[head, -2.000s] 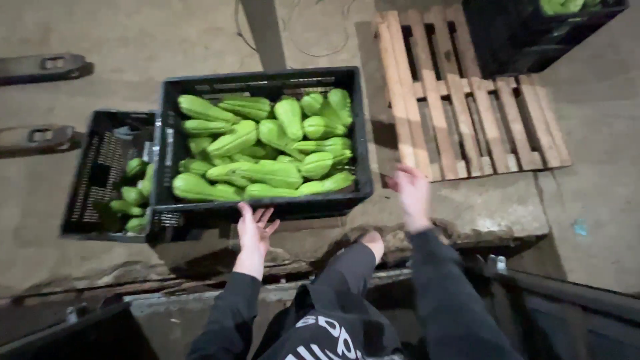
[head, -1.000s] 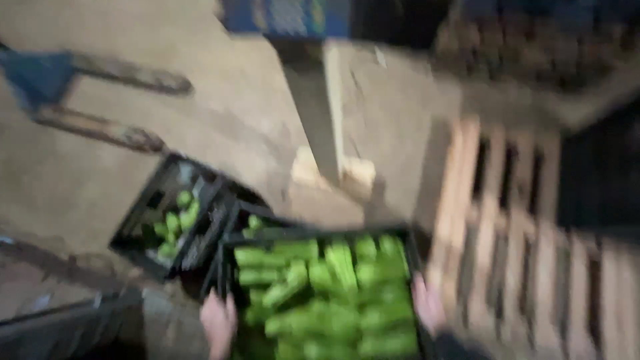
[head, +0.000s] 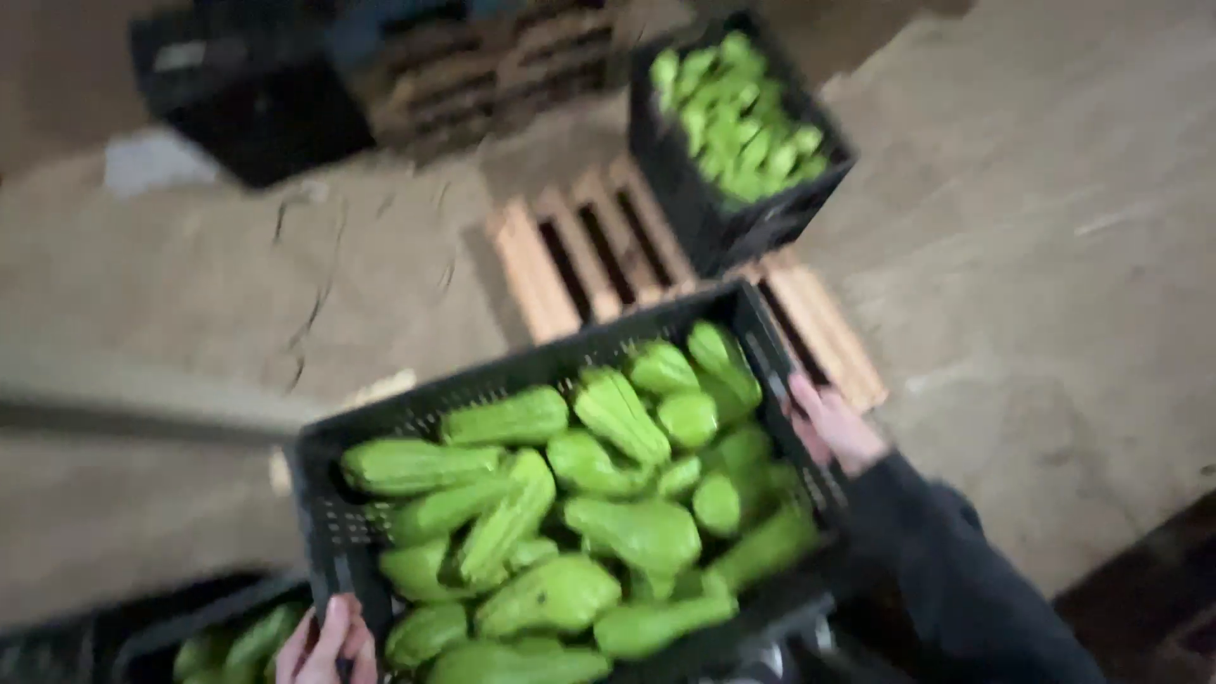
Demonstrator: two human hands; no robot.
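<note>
A black plastic crate (head: 318, 475) full of pale green zucchini-like squash (head: 546, 594) fills the lower middle of the head view, tilted with its right side farther up. My left hand (head: 328, 646) grips the crate's left end wall near the bottom of the view. On the opposite end wall, my right hand (head: 831, 423) is closed, its fingers over the rim and the dark sleeve reaching to the lower right. The crate's near edge is partly dark and blurred.
Beyond the crate lies a wooden pallet (head: 541, 275) with a tall black crate stack (head: 670, 190) of green squash on it. Another crate (head: 152, 632) with squash is at lower left. A pale post (head: 142, 389) stands left. Dark crates (head: 256, 114) and stacked pallets (head: 484, 76) are farther back.
Both hands now hold the squash crate by its ends; two seconds ago my right hand was off it. The crate has been carried toward the pallet, and the view has swung right.
</note>
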